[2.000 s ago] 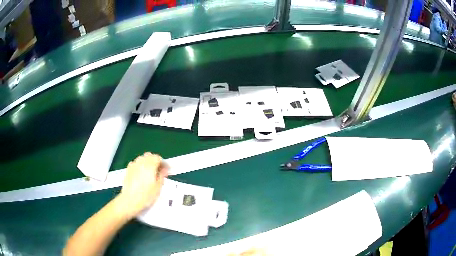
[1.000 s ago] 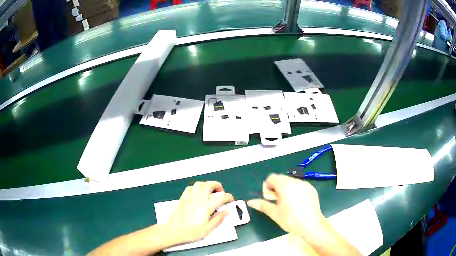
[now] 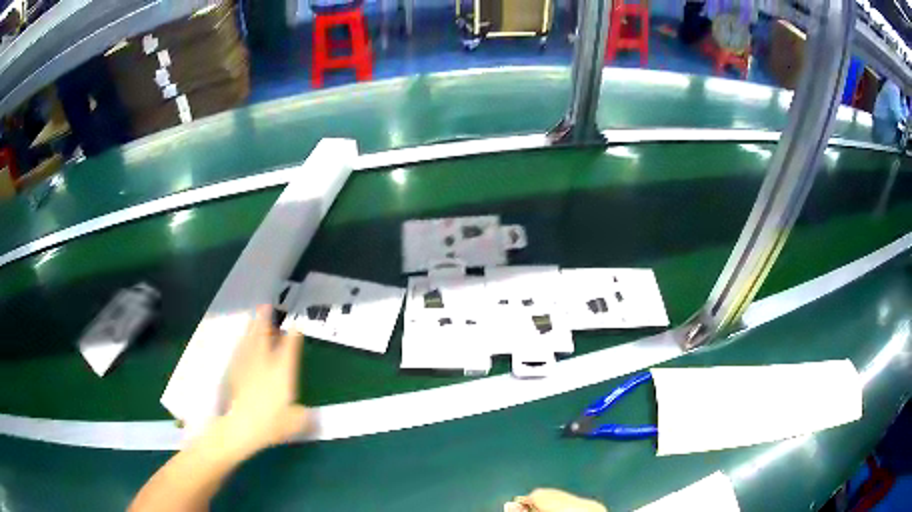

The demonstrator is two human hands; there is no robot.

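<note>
My left hand [image 3: 262, 385] is over the near rail and the lower part of the white diverter bar [image 3: 265, 250], fingers spread and blurred, with nothing seen in it. Its fingertips are near the leftmost flat white hang-tab box [image 3: 345, 312]. Several more such boxes lie to its right against the rail, overlapping; one box [image 3: 450, 243] lies just behind them. Another box [image 3: 120, 325], blurred, lies on the belt left of the bar. My right hand [image 3: 553, 502] is cut off by the bottom edge; its grip cannot be made out.
Blue-handled cutters [image 3: 610, 415] lie on the green worktop, handles partly under a white sheet [image 3: 757, 405]. A second sheet's corner [image 3: 700, 495] shows at the bottom. A metal post [image 3: 765, 200] stands at the rail [image 3: 460, 400]. Red stools [image 3: 341, 45] and stacked cartons are beyond.
My left hand has moved from the worktop box up and left over the rail. A box now lies left of the bar. My right hand has dropped to the bottom edge. The view has tilted up.
</note>
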